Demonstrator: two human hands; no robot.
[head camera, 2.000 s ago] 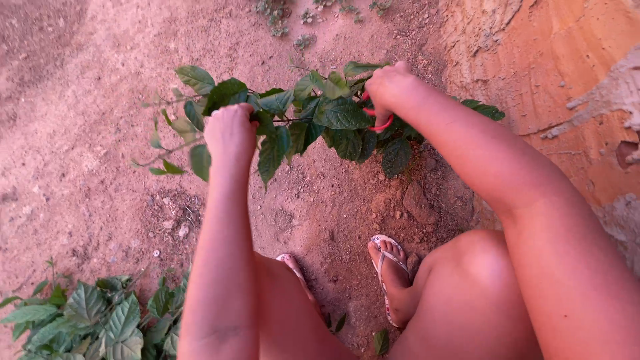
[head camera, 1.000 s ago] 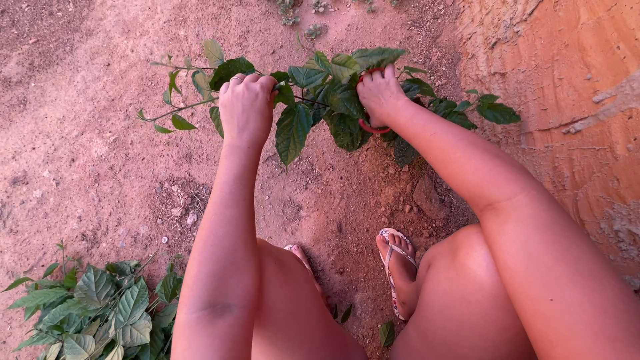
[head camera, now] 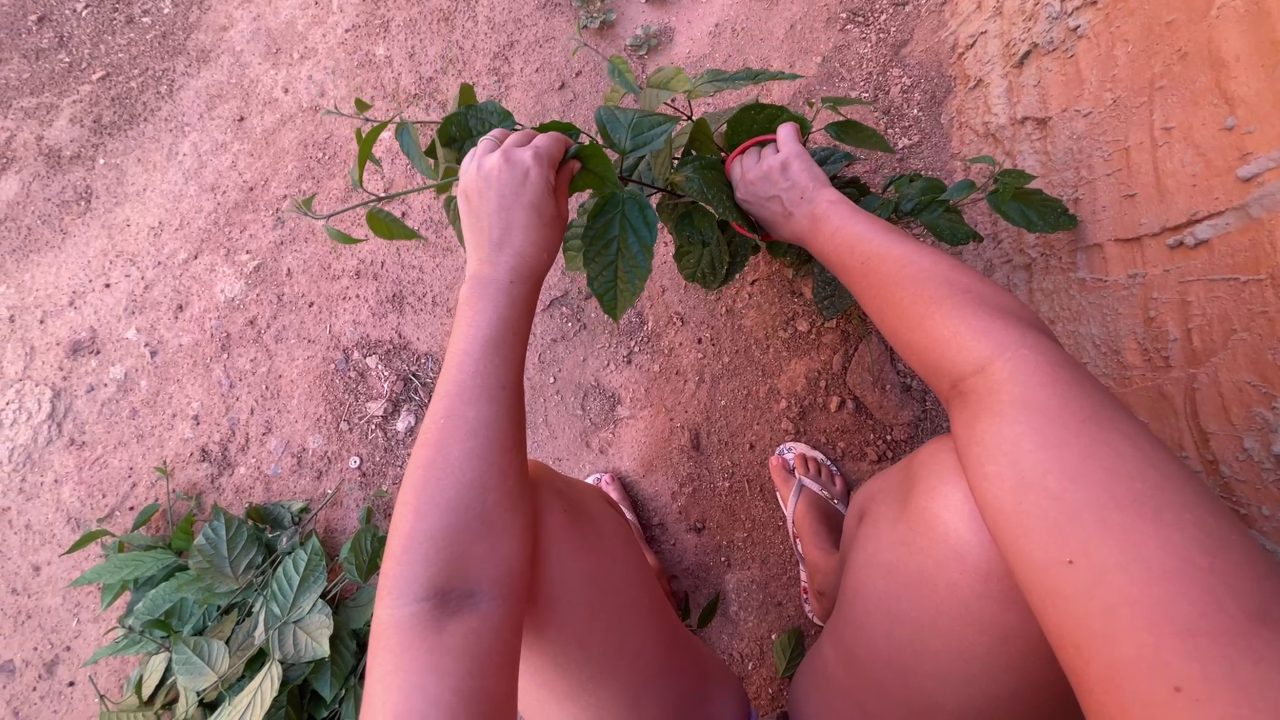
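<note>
My left hand (head camera: 516,196), with a ring on one finger, is closed around the stems of a leafy green branch (head camera: 620,240) held above the ground. To its right, my right hand (head camera: 778,190) has its fingers in the red handle loops (head camera: 748,148) of what look like scissors; leaves hide the blades. Thin stems with small leaves stick out to the left of my left hand, and more leaves spread beyond my right wrist.
A heap of cut leafy stems (head camera: 250,600) lies on the dirt at the lower left. An orange earthen wall or bank (head camera: 1130,250) rises on the right. My feet in patterned flip-flops (head camera: 800,520) stand below, with loose leaves (head camera: 789,652) between them. Small plants (head camera: 645,40) grow at the top.
My left hand has shifted along the branch toward the right compared with two seconds ago. My right hand still holds the red-handled tool among the leaves.
</note>
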